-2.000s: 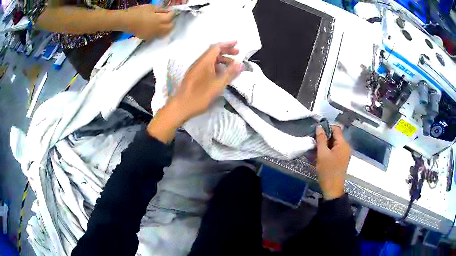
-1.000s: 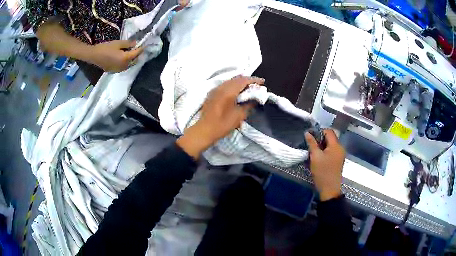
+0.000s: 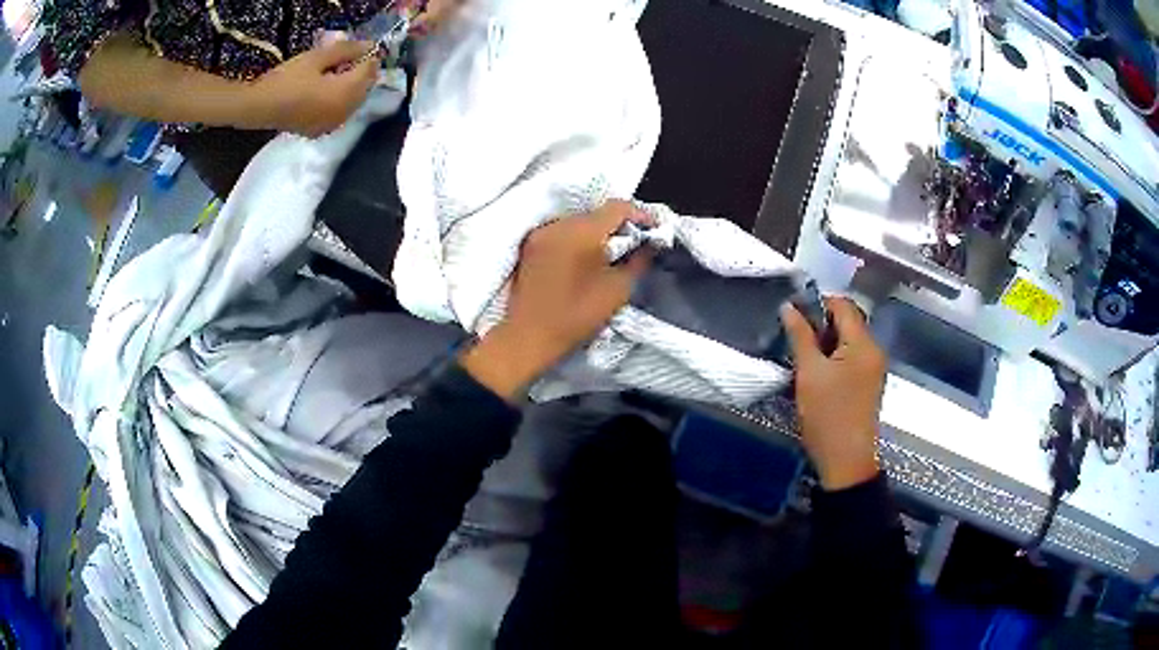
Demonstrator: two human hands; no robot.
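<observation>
A pale knit garment piece [image 3: 534,114] lies over the table edge and down toward my lap. My left hand [image 3: 572,286] is closed on its edge near the middle, fingers pinching the bunched cloth. My right hand [image 3: 836,368] pinches the other end of the edge, with a small dark object at the fingertips that I cannot tell clearly. A dark grey fabric panel [image 3: 712,302] shows between my hands, with the pale cloth around it. The overlock machine [image 3: 1017,152], white with a blue stripe, stands at the right.
A person's forearm and hand [image 3: 311,92] are at upper left, holding a small metallic tool by the cloth. A garment pile [image 3: 165,419] hangs at left. A dark board [image 3: 725,114], a waste slot [image 3: 938,356] and a dark thread clump [image 3: 1074,425] are on the table. A blue crate [image 3: 735,464] is below.
My left hand has come down from above the cloth and closed on its edge. My right hand stays nearly in place. The other person's hand moved along the cloth, then slightly up.
</observation>
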